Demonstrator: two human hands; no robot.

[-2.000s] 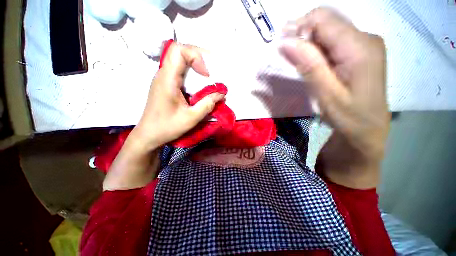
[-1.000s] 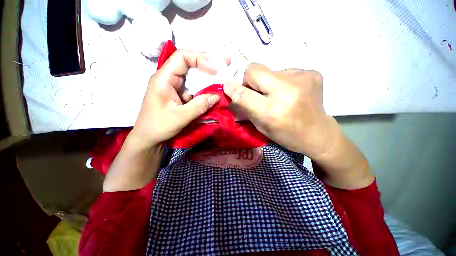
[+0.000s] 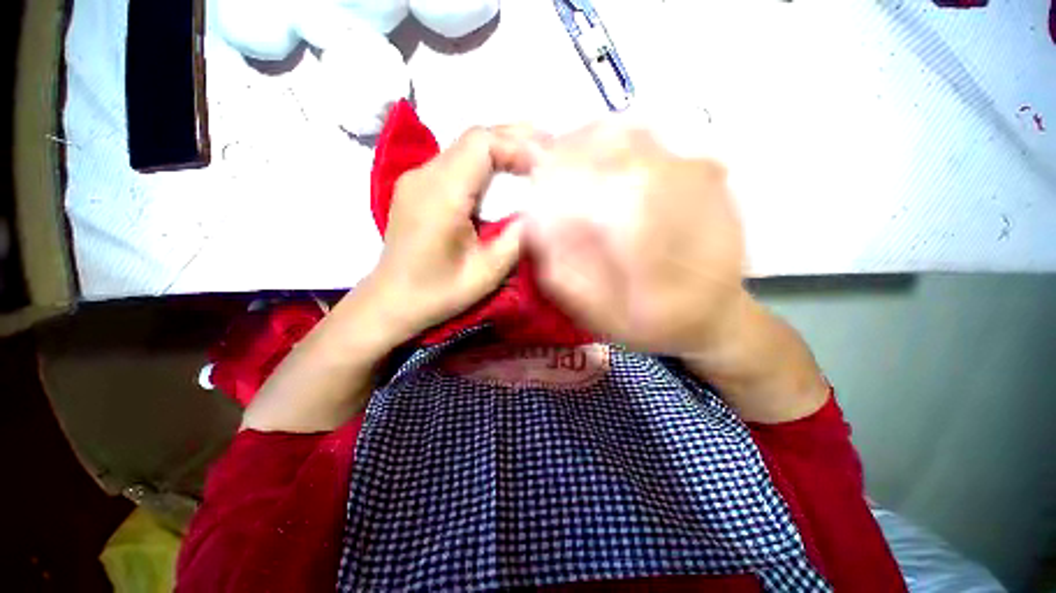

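A soft red fabric piece [image 3: 510, 307] lies at the table's near edge and over the lap; a red tip [image 3: 400, 156] sticks up behind my left hand. My left hand [image 3: 446, 232] grips the fabric between thumb and fingers. My right hand [image 3: 649, 243] is blurred and close against the fabric, beside the left fingertips. Its fingertips are washed out, so I cannot tell what they hold. No needle or thread can be made out. A small white patch shows between the hands; I cannot tell whether it is a pompom or the cloth.
White pompoms [image 3: 361, 81] cluster at the upper left, beside a black phone [image 3: 166, 83]. Silvery thread snips [image 3: 596, 52] lie above my hands on the white cloth [image 3: 869, 151]. A red heap with a white spot [image 3: 269, 345] is low left, below the table.
My right hand came in from the right to the fabric and is still there, now blurred. My left hand has shifted slightly right, and more of the red tip shows behind it.
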